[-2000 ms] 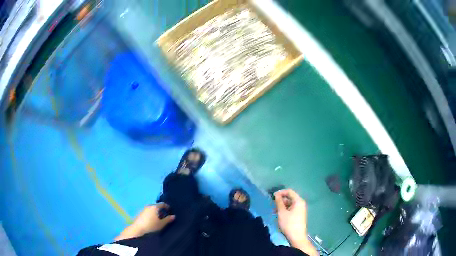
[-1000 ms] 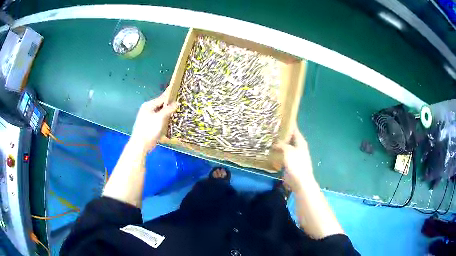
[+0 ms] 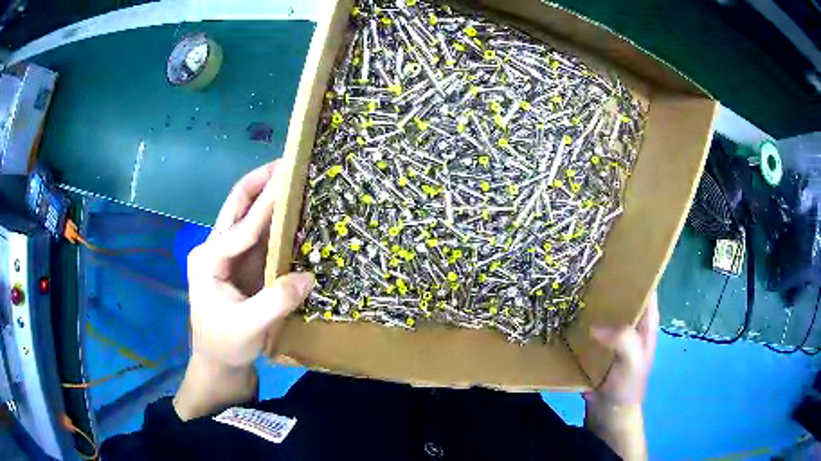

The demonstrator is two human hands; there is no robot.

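An open brown cardboard box (image 3: pixel 432 358) is held up close in front of me, tilted so its inside shows. It holds a thick layer of small silvery metal pins (image 3: pixel 459 171) with yellow bits. My left hand (image 3: pixel 236 279) grips the box's left wall near the lower corner, thumb inside over the rim. My right hand (image 3: pixel 628 351) grips the lower right corner, its thumb on the rim and its fingers partly hidden behind the box.
The green bench (image 3: pixel 117 108) bears a round silvery tin (image 3: pixel 193 61) at upper left. At right are a black fan (image 3: pixel 711 203), a stand with a pale sponge (image 3: pixel 726 256), a white-green reel (image 3: pixel 771 162) and dark plastic bags. A white machine (image 3: pixel 31 333) stands at left.
Two seconds ago the box lay on the bench with both hands empty. One second ago both hands held it; now it is raised much closer to the camera and tilted.
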